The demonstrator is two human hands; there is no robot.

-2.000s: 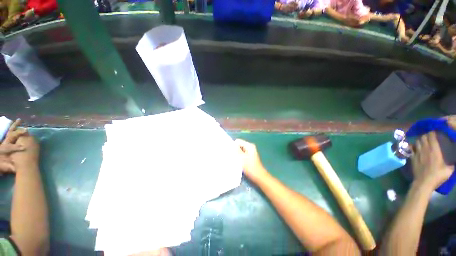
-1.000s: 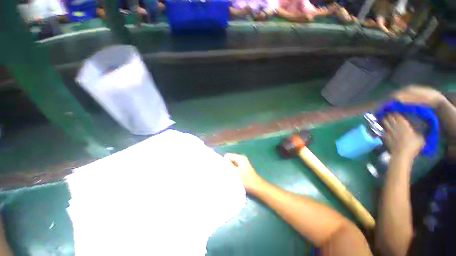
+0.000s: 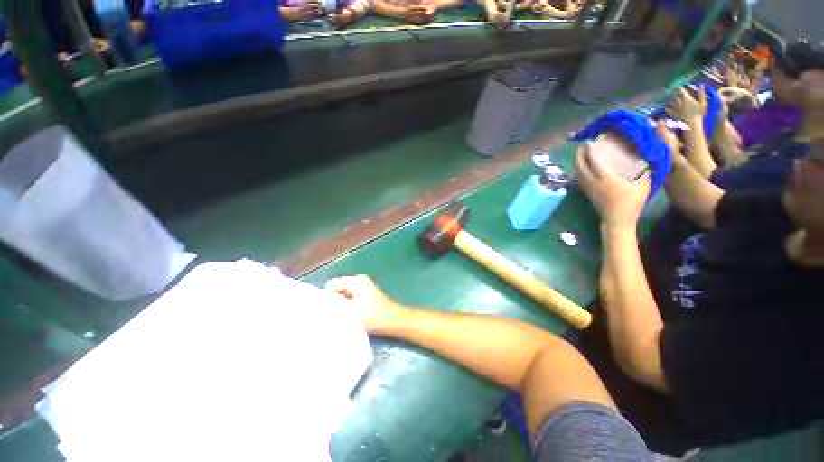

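Observation:
A stack of flat white bags [image 3: 208, 370] lies on the green bench at the lower left, overexposed, so its layers barely show. My right hand [image 3: 360, 302] rests on the bench against the stack's upper right edge, fingers curled; whether it grips a bag edge cannot be told. My left hand is not in view. A rubber mallet [image 3: 522, 277] with a dark head, orange-red band and pale wooden handle lies right of my hand, untouched. A bagged unit [image 3: 90, 217] stands tilted in the channel at the left, brown faintly showing inside its open top.
Grey housings [image 3: 510, 113] stand in the lower channel [image 3: 361, 171] ahead. A light-blue bottle [image 3: 535, 203] stands beyond the mallet. A neighbour at right holds a housing in a blue cloth [image 3: 646, 144]. A dark-blue bin [image 3: 217, 32] and people's hands are across the line; a green post is at left.
The view has swung to the right, so the stack, mallet and bagged unit appear further left and more neighbours show. My right hand stays by the stack's edge. The neighbour's cloth-wrapped housing is turned differently.

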